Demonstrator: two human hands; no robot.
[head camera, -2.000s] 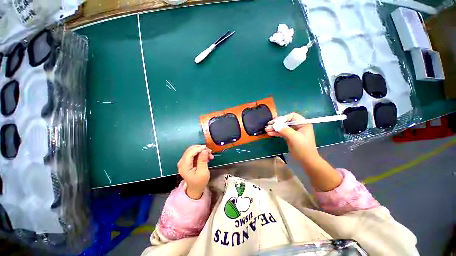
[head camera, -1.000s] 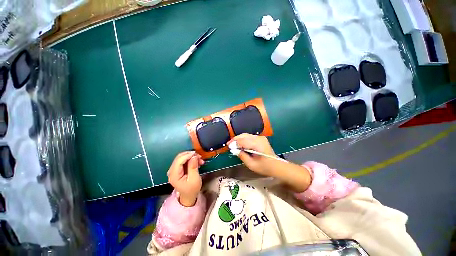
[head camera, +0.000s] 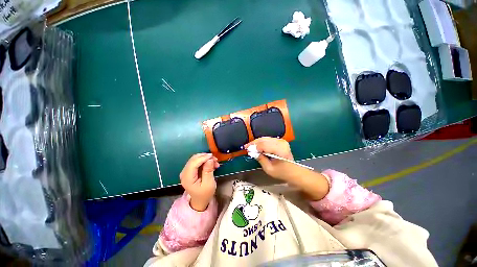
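Observation:
An orange fixture (head camera: 211, 134) lies on the green mat near its front edge, slightly tilted, with two black rounded-square parts in its recesses, a left one (head camera: 230, 135) and a right one (head camera: 268, 123). My right hand (head camera: 273, 156) holds a thin white stick (head camera: 289, 161) and a small white wad of tissue (head camera: 253, 151) at the fixture's lower edge, between the two parts. My left hand (head camera: 200, 176) is at the fixture's lower left corner, thumb and fingertips pinched together. Whether something tiny is between them cannot be told.
White-handled tweezers (head camera: 208, 47), a crumpled tissue (head camera: 297, 25) and a white bottle (head camera: 313, 53) lie further back. A white tray (head camera: 366, 47) with several black parts is at right, small white boxes (head camera: 439, 23) beyond. Stacked clear trays (head camera: 60, 130) stand at left.
My right hand has moved left, from the right part's lower right corner to between the two parts, and the stick now slants down towards my wrist. My left hand stays at the fixture's lower left corner.

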